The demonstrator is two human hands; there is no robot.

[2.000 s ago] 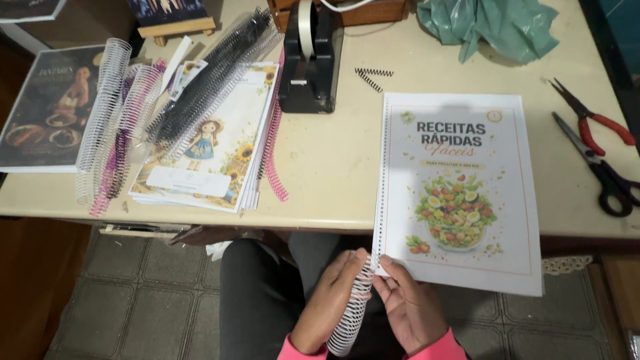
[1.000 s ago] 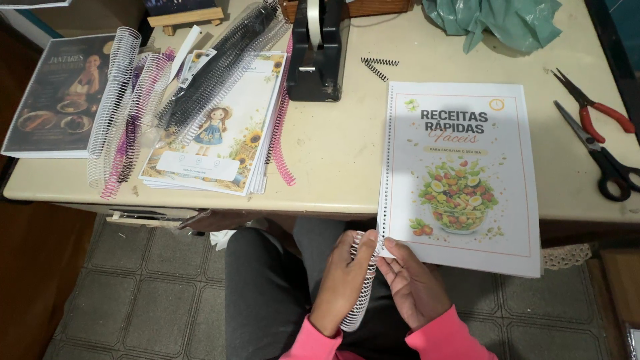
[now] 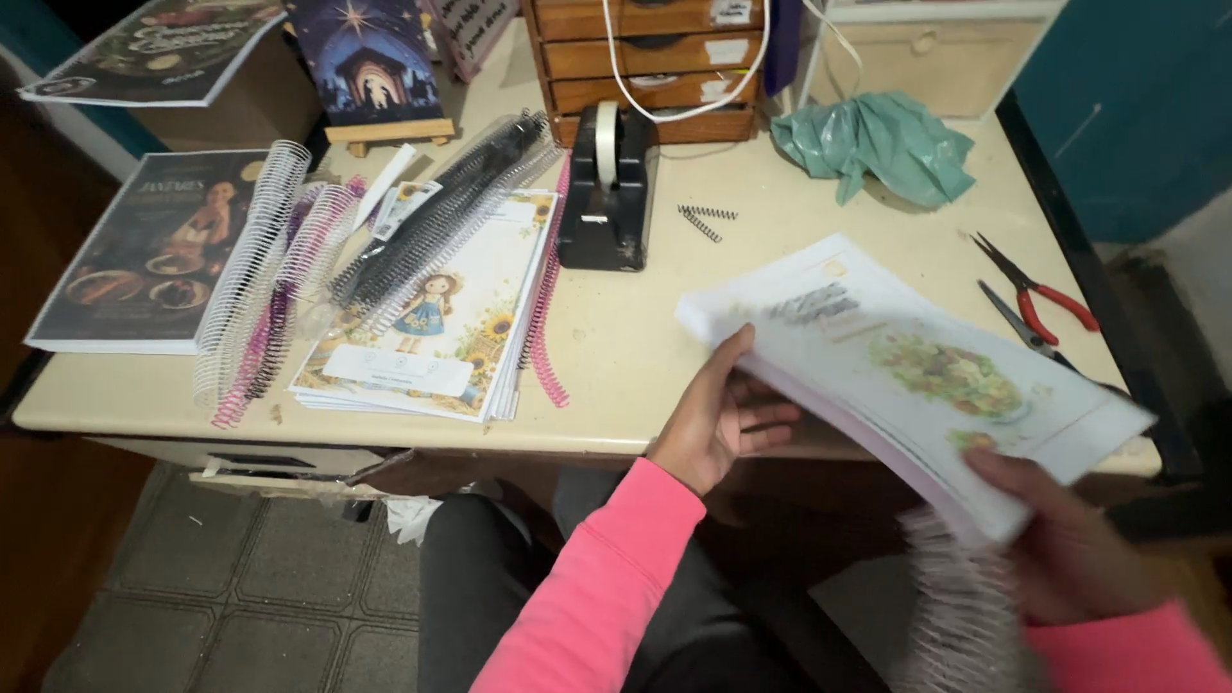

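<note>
A stack of printed pages with a salad-bowl cover (image 3: 948, 371) is tilted and blurred by motion, raised over the table's front edge. My right hand (image 3: 1078, 539) grips its near corner, thumb on the cover. At the stack's left edge is my left hand (image 3: 722, 419), its thumb touching the edge and its other fingers apart below; whether it bears any weight is unclear. A clear or white plastic binding coil (image 3: 962, 606) hangs from the stack's near end beside my right hand, blurred; how much of it is threaded through the holes cannot be made out.
Needle-nose pliers (image 3: 1035, 289) and scissors (image 3: 1025, 322) lie at the right, partly under the stack. Behind are a tape dispenser (image 3: 608, 207), coil offcuts (image 3: 707, 219) and a green plastic bag (image 3: 876, 144). Binding coils (image 3: 255, 269), sunflower-covered pages (image 3: 491, 289) and a dark-covered book (image 3: 154, 250) occupy the left.
The stack, earlier lying upright on the table with the coil at its lower left corner, is now lifted and turned. My right hand has moved right with it; my left hand has left the coil.
</note>
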